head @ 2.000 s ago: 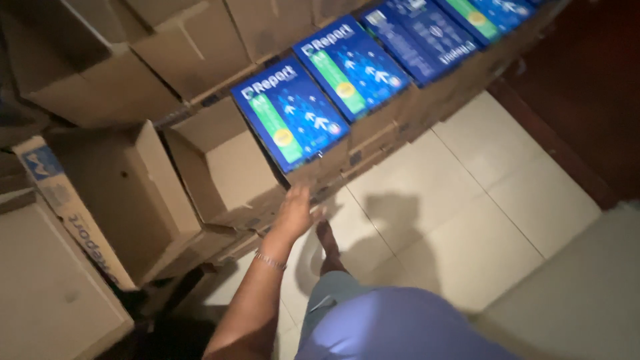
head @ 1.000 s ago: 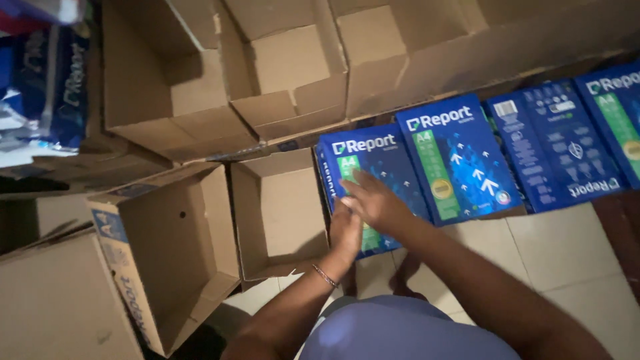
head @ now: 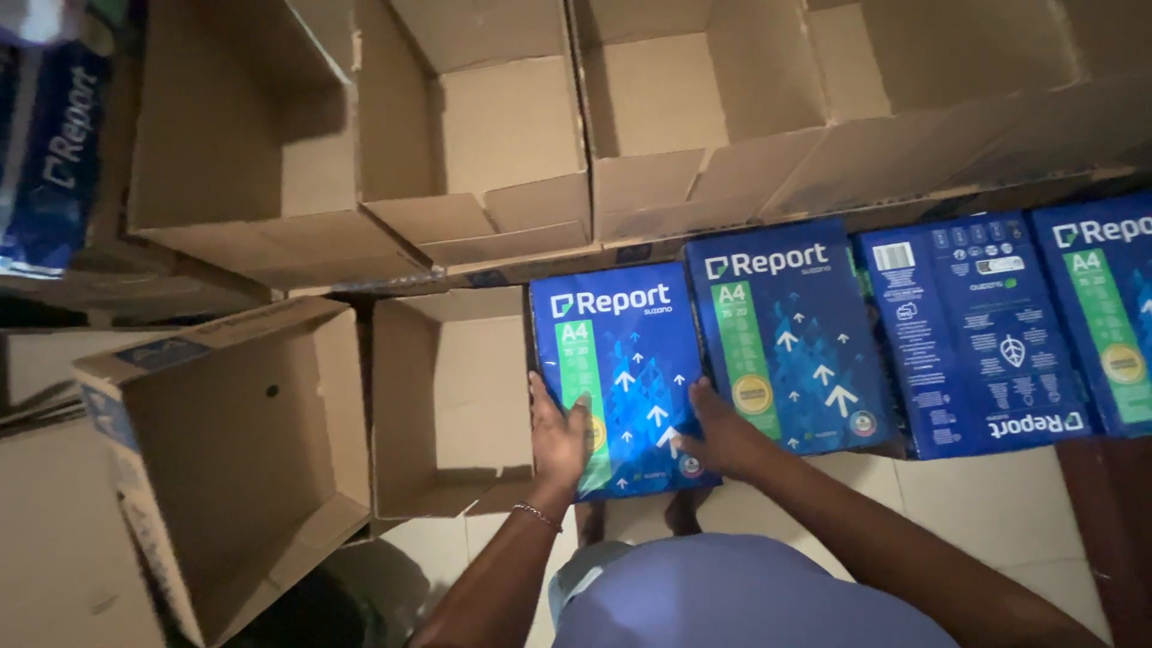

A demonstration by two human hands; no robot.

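A blue Report A4 paper ream (head: pixel 634 360) lies face up between my two hands. My left hand (head: pixel 560 436) is at its lower left edge, thumb on the cover. My right hand (head: pixel 724 432) grips the lower right edge, its thumb over the printed corner. Close on the right is a second ream (head: pixel 787 315), then one with its back side up (head: pixel 981 360) and another face-up ream (head: pixel 1093 297) cut by the frame's edge. Directly left of the held ream stands an empty cardboard box (head: pixel 405 405).
A tilted open carton (head: pixel 225 432) stands at the left, by a flat cardboard piece (head: pixel 63 540). Open cardboard boxes (head: pixel 504 117) line the back. Wrapped reams (head: pixel 63 144) are at the upper left. Light floor tiles (head: pixel 972 504) show below the row.
My hands, together over this ream's cover one second ago, have moved apart to its two side edges. Two seconds ago only one hand was in view, below the row.
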